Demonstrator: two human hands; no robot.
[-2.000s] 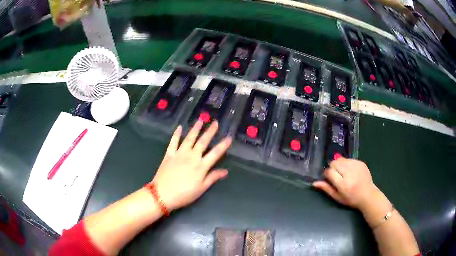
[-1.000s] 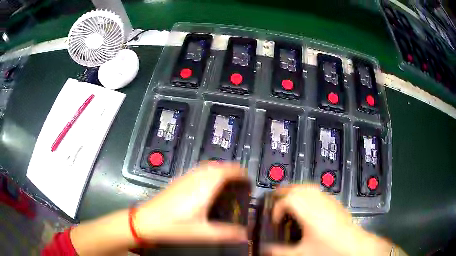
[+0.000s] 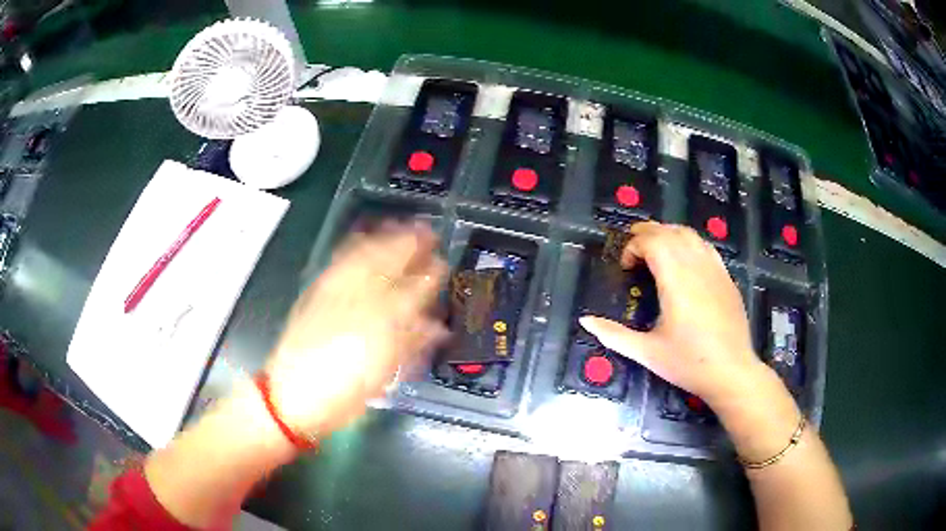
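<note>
A clear blister tray (image 3: pixel 539 230) holds black feature phones, backs up, with red round spots, in two rows. A dark phone battery with gold print (image 3: pixel 479 319) lies on the second front-row phone from the left. My right hand (image 3: pixel 690 311) grips another battery (image 3: pixel 614 285) between thumb and fingers, over the third front-row phone (image 3: pixel 593 386). My left hand (image 3: pixel 363 322) is blurred over the leftmost front pocket; it hides that pocket, and whether it holds anything cannot be told. Two more batteries lie side by side at the near edge, one on the left (image 3: pixel 524 493) and one on the right (image 3: pixel 588 498).
A white record sheet (image 3: pixel 176 301) with a red pen (image 3: pixel 172 255) on it lies left of the tray. A small white desk fan (image 3: pixel 233 81) stands behind the sheet. Part of another phone tray (image 3: pixel 882 114) shows at the far right, beyond the pale edge strip (image 3: pixel 882 218).
My hands have moved apart from the near edge, where they held dark batteries together, to over the front row. A battery now lies on the second phone. The view has shifted slightly.
</note>
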